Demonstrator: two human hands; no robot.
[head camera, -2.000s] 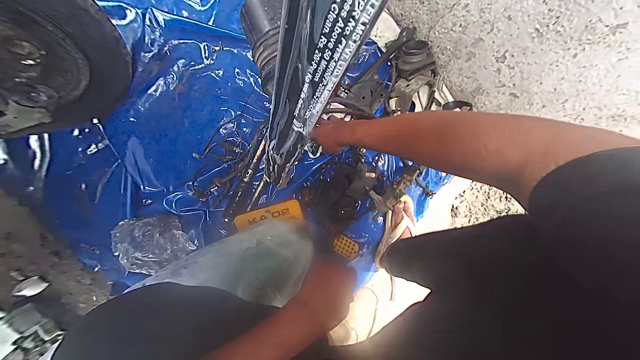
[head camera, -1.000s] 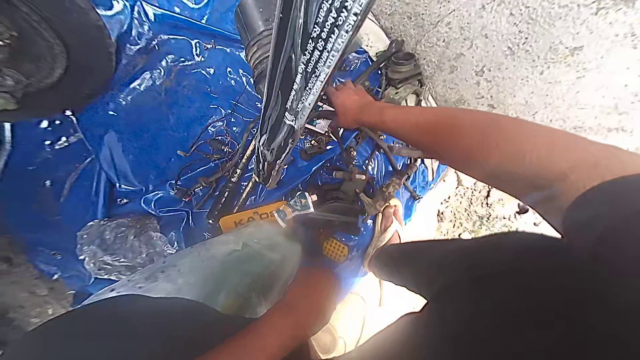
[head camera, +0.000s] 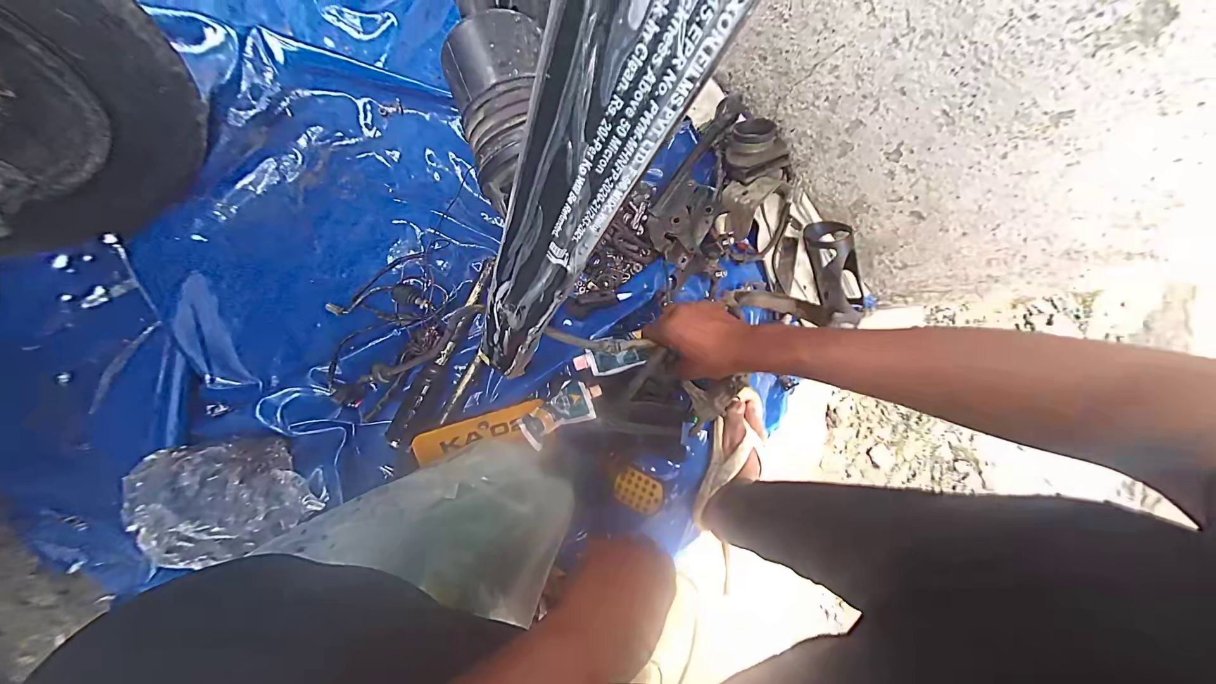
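Note:
Fingers curled, my right hand is among dark metal parts, beside a small tube with a pink cap; whether it grips the tube is unclear. A second small tube lies at the right end of an orange, lettered item. Low in the middle, my left hand is blurred and its fingers cannot be made out. Just above it is a yellow perforated piece. A clear plastic bag spreads to its left.
A blue plastic sheet covers the ground. A tyre stands upper left. A black printed plastic wrapping hangs in front beside a ribbed black part. Wires, metal parts and crumpled clear plastic lie around. My sandalled foot is close by.
My right hand has moved down from the upper metal parts toward the small tubes. A tube beside the orange item appears one second ago and now; two tubes show now.

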